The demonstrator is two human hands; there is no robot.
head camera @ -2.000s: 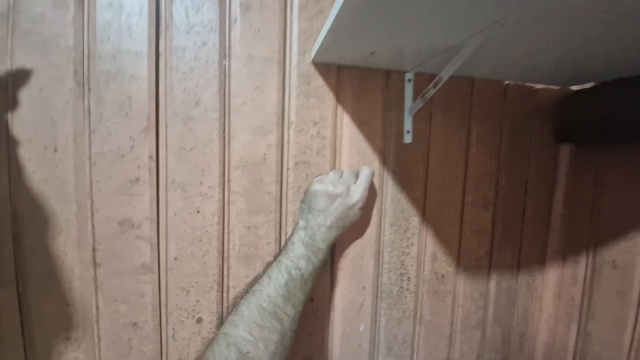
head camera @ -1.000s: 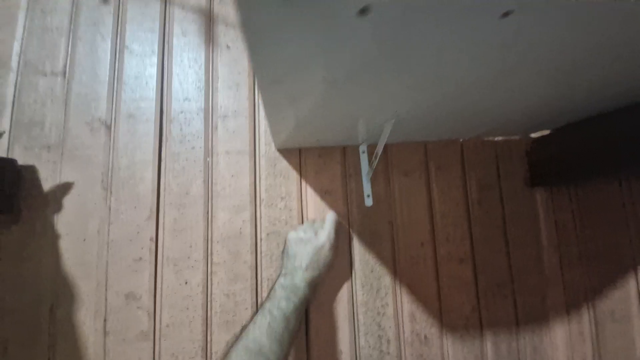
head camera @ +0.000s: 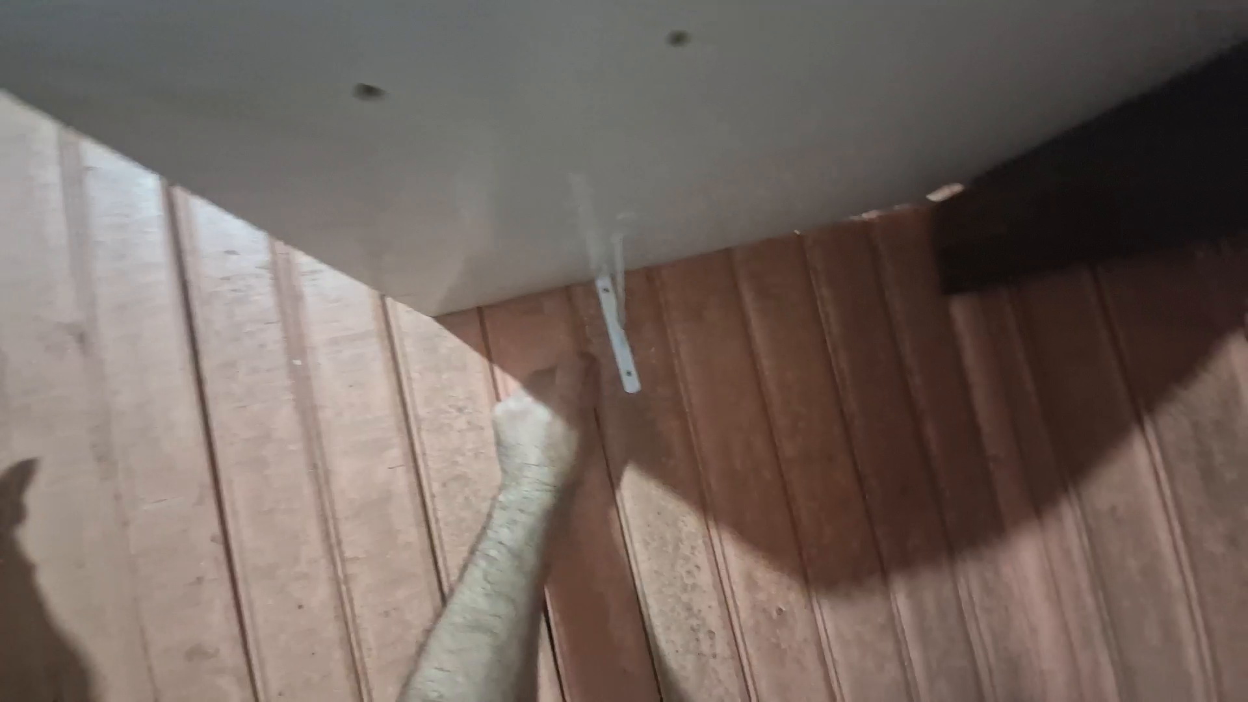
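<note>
My left hand (head camera: pixel 546 414) is raised against the wooden plank wall (head camera: pixel 351 546), back of the hand toward me, fingers curled. Nothing shows in it. Its fingertips lie in shadow, just left of the lower end of a white metal shelf bracket (head camera: pixel 618 336). Above is the underside of a white shelf board (head camera: pixel 468 166), with the bracket in the corner where board and wall meet. Whether the hand touches the wall is unclear. My right hand is out of view.
Two dark holes or fixings (head camera: pixel 369 92) mark the shelf's underside. A dark beam-like piece (head camera: pixel 1082 185) sits under the shelf at the right. Broad shadows fall across the planks.
My left hand has moved up and closer to the bracket, from lit planks into the shelf's shadow. The view has tilted, and more of the shelf's underside shows.
</note>
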